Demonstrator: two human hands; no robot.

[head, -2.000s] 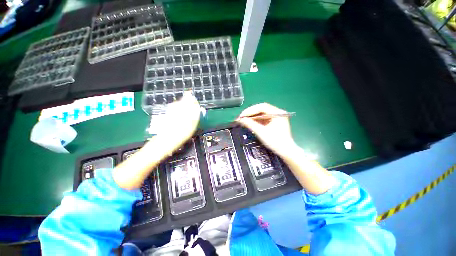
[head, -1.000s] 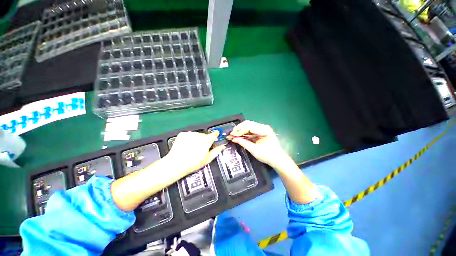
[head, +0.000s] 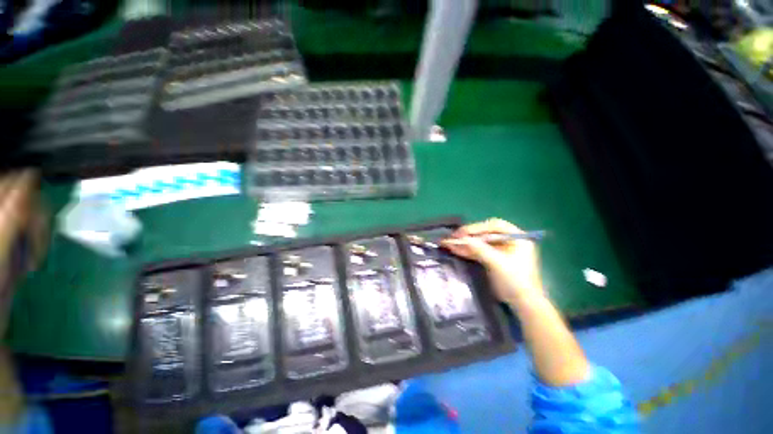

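A black foam tray [head: 273, 392] lies along the front of the green bench, with several phone bodies in its pockets. My right hand [head: 502, 258] is at the upper end of the rightmost phone body [head: 444, 297] and holds thin tweezers [head: 524, 236], which point out to the right. The tweezer tips are too blurred to make out. My left hand [head: 19, 216] is at the far left edge, blurred and partly cut off, away from the tray. Whether it holds anything cannot be told.
A blister tray [head: 332, 142] stands behind the foam tray, with white label strips [head: 281, 219] in front. A sticker sheet [head: 174, 185] lies left. A grey post [head: 440, 68] rises behind. Stacked black foam trays [head: 678, 169] stand right. A small white scrap [head: 595, 277] lies near the edge.
My left hand has left the rightmost phone body and moved to the far left. My right hand stays by that phone's upper end. The view has shifted, and the blue piece there no longer shows.
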